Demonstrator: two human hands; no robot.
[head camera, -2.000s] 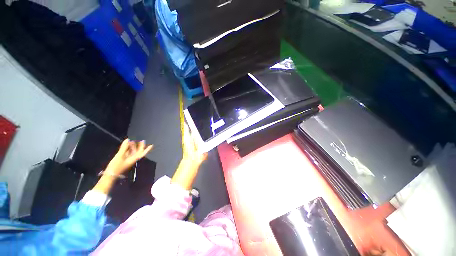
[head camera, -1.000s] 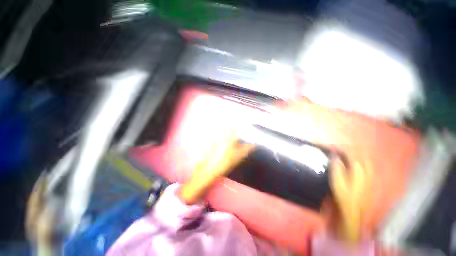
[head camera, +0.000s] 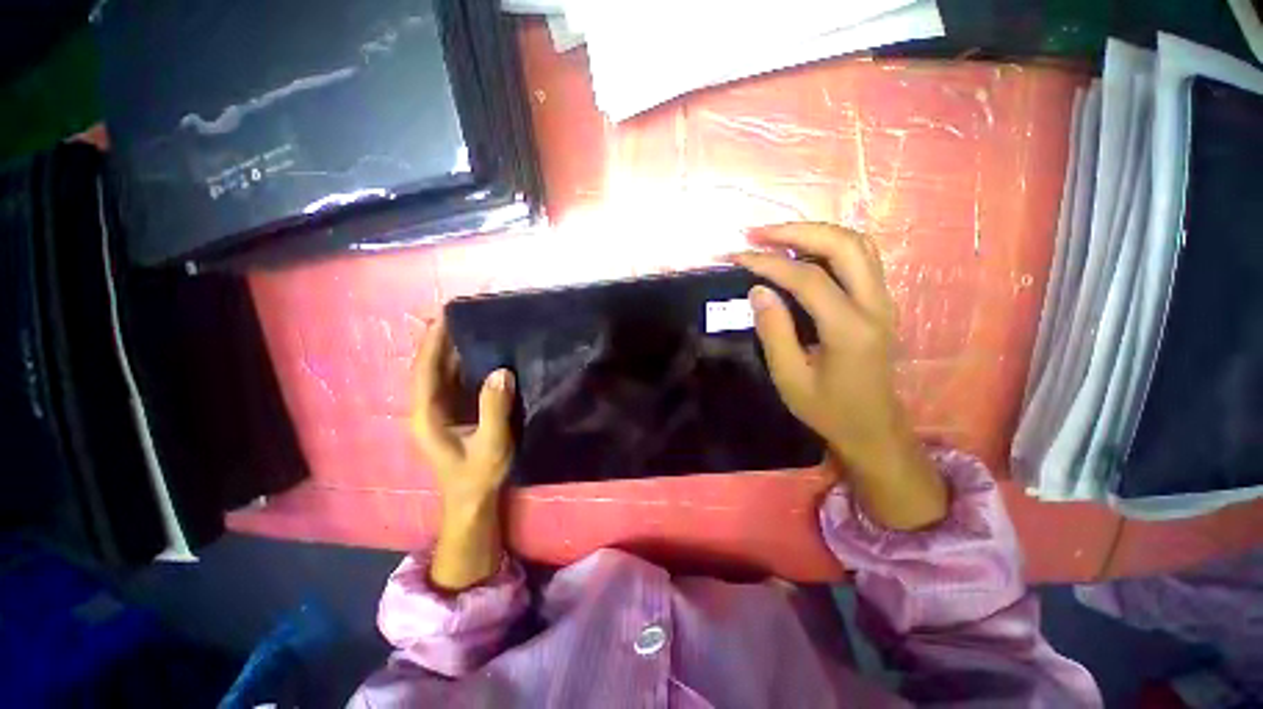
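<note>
A dark tablet computer (head camera: 637, 395) lies screen side up in front of me, near the front edge of the red-pink bench. A white label sticker (head camera: 729, 316) is on its upper right part. My left hand (head camera: 468, 423) holds its left edge, thumb on the screen and fingers behind. My right hand (head camera: 838, 346) is on its upper right corner, thumb beside the label and fingers bent over the top edge. Whether the tablet is raised slightly off the matting I cannot tell.
A stack of tablets (head camera: 298, 125), backs up, stands at the upper left. More dark tablets (head camera: 194, 374) stand at the far left. White sheets (head camera: 755, 49) lie at the back. White-sheeted tablets (head camera: 1219, 305) are at the right. The bench has film-wrapped matting (head camera: 956, 180).
The view has swung from the left-hand stacks to the bench in front. My left hand has let go of the earlier white-edged tablet, and both hands now hold the tablet with the label.
</note>
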